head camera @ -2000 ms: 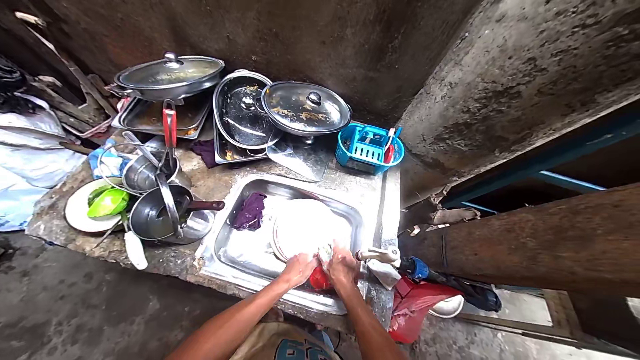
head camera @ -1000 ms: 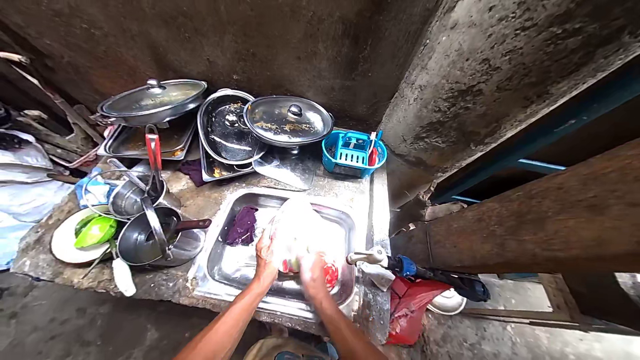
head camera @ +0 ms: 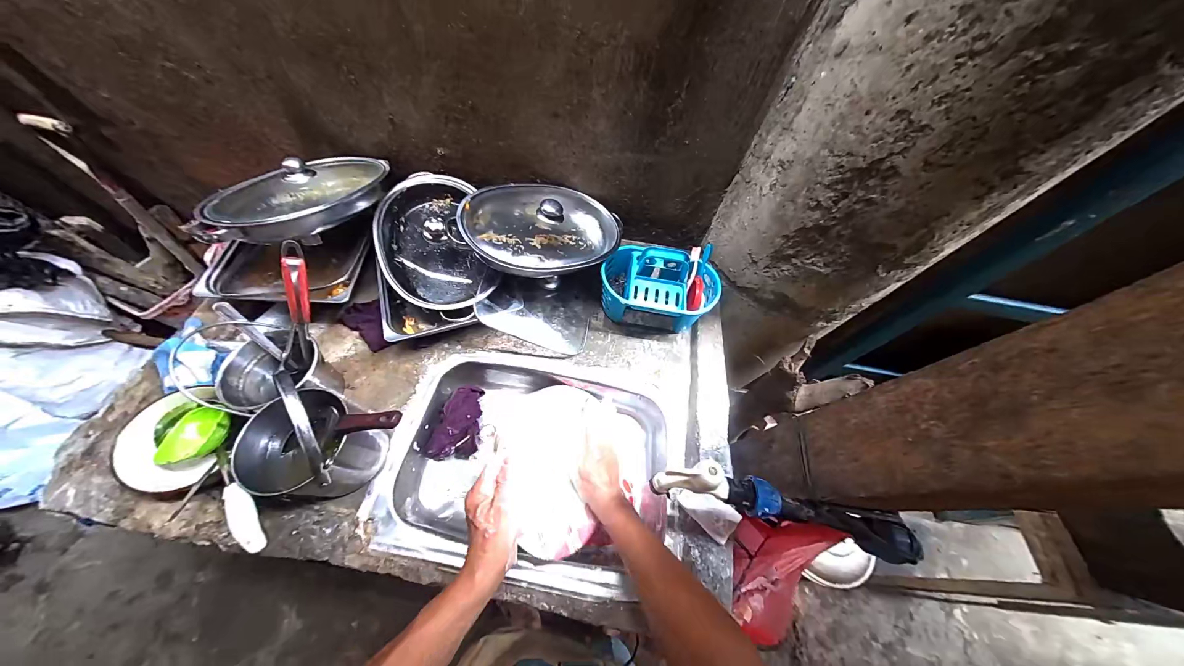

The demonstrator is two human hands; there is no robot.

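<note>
A white plate (head camera: 550,476), washed out by glare, is tilted over the stainless steel sink (head camera: 404,499). My left hand (head camera: 490,518) grips its left edge. Against its right side lies my right hand (head camera: 601,472); glare hides its fingertips and whether it holds anything. Red and white patterning shows near the plate's lower edge and to its right. A dark purple cloth (head camera: 456,424) lies in the left part of the basin. The tap (head camera: 692,478) sits at the basin's right rim.
Dirty oval pan lids (head camera: 539,227) and metal trays stand along the wall. A blue plastic basket (head camera: 661,287) is behind the sink. Saucepans (head camera: 287,444) and a plate with a green item (head camera: 192,435) crowd the left. A red plastic bag (head camera: 772,573) hangs at right.
My left hand has moved from the plate's lower edge to its left side. The plate is now raised and tilted toward me, where two seconds ago it lay in the basin.
</note>
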